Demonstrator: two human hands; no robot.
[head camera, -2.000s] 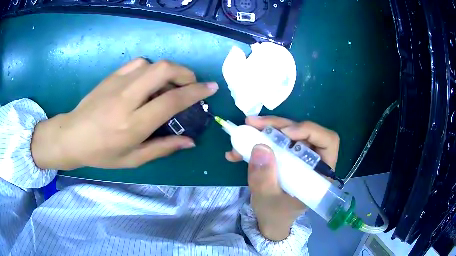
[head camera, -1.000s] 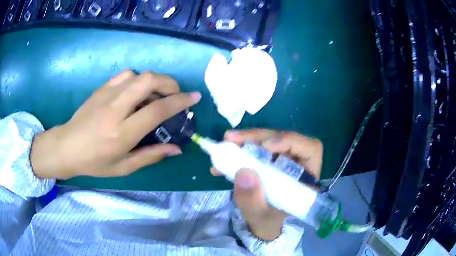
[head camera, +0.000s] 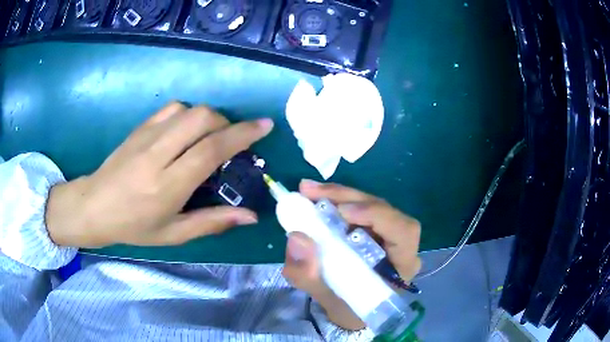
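A black speaker unit (head camera: 242, 182) lies on the green bench, partly covered by my left hand (head camera: 157, 177). Its white rectangle mark and a white blob at its rim show. The left fingers and thumb are around the disc. My right hand (head camera: 351, 247) holds the white-filled glue syringe (head camera: 334, 260) like a pen. The yellow-green needle hub (head camera: 269, 179) points at the disc's rim beside the white blob; whether the tip touches cannot be told. The green adapter cap (head camera: 405, 326) is cut off by the bottom edge.
Crumpled white paper or cloth (head camera: 344, 120) lies on the green bench (head camera: 435, 133) beyond the syringe. A blister tray (head camera: 261, 48) with discs in pockets runs along the far side. Stacked black trays (head camera: 545, 160) stand at the right. A thin clear hose (head camera: 487, 194) curves beside them.
The syringe has turned more upright in the picture, its rear end moving down and left. The left fingers have shifted on the disc, showing more of its rim. The tray shows more.
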